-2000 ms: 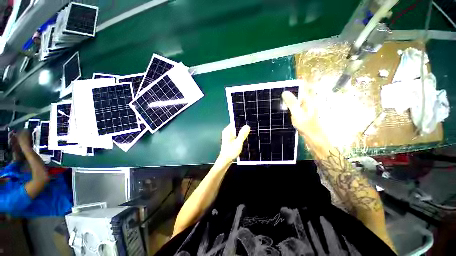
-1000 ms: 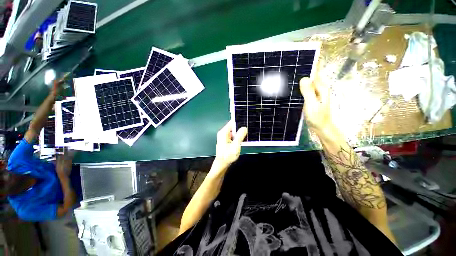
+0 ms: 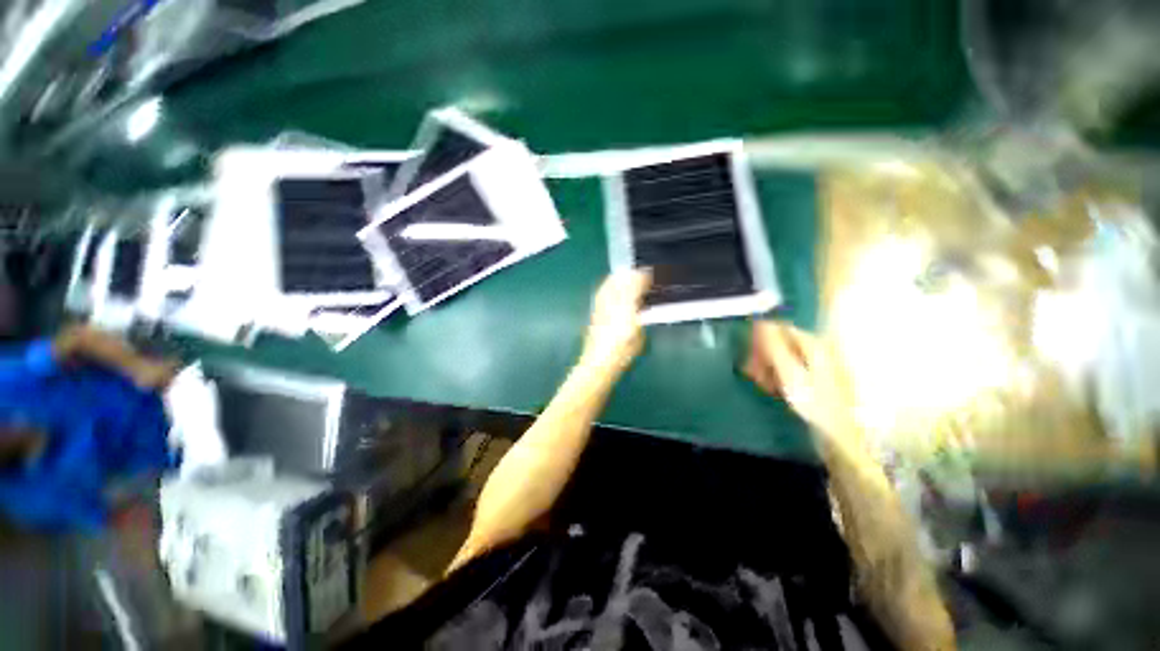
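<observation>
The head view is blurred. A dark solar panel [image 3: 693, 229] with a white border is held face up over the green bench in front of me. My left hand [image 3: 620, 315] grips its lower left corner, thumb on the dark face. My right hand [image 3: 781, 361] is just below and right of the panel's lower right corner, apart from it. Its fingers look curled, but blur hides whether it holds anything.
Overlapping panels and white sheets [image 3: 541, 204] lie on the green bench [image 3: 509, 363] to the left. The tan board [image 3: 846, 242] with glare and white cloth [image 3: 1126, 331] is at right. A person in blue [image 3: 76, 426] and a silver-grey machine [image 3: 229, 547] are lower left.
My right hand has let go of the panel and moved down below its corner. The panel now looks smaller, held by my left hand alone. The view has shifted and blurred.
</observation>
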